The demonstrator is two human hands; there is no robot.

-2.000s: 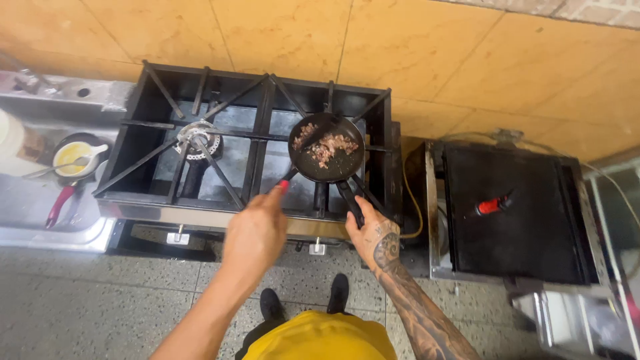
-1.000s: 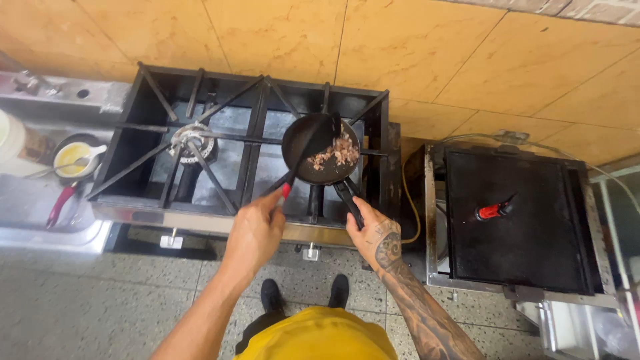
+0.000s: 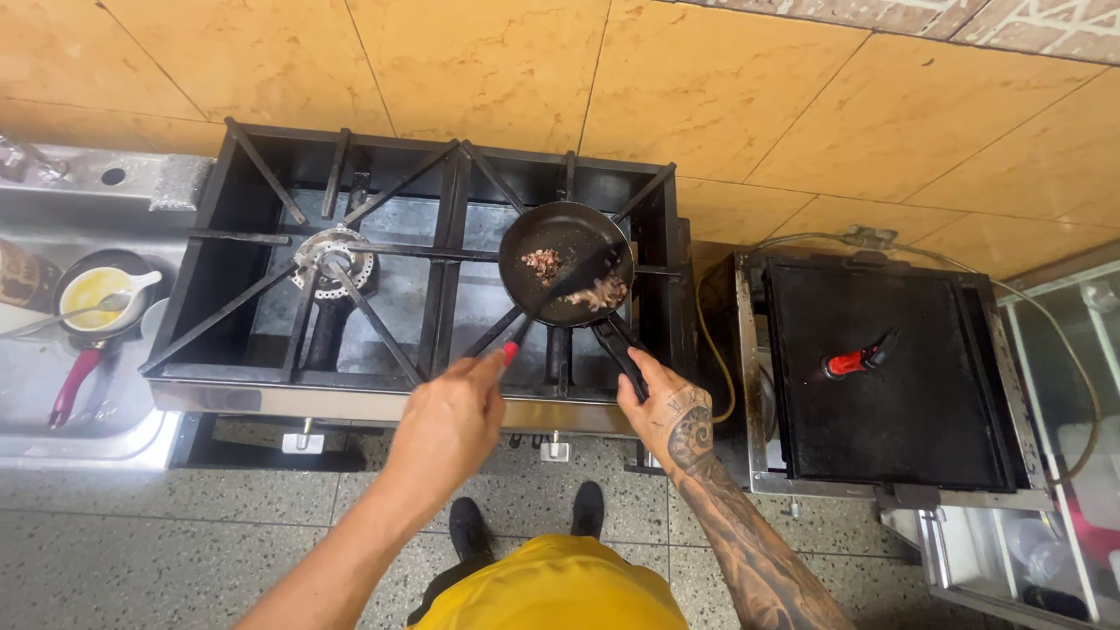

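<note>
A small black frying pan rests on the right burner grate of a gas stove. Chopped meat pieces lie in it, in one heap at the left and another at the lower right. My right hand grips the pan's black handle. In my left hand is a black spatula with a red part by my fingers. Its blurred blade reaches into the pan between the two heaps of meat.
Left is a steel sink with a white bowl of yellow liquid and a red-handled pan. A bare burner is on the stove's left. At right, a black griddle holds a red and black object.
The spatula blade, upright near the pan's right side a second ago, now slants across it. The meat, gathered at the right then, now lies in two heaps.
</note>
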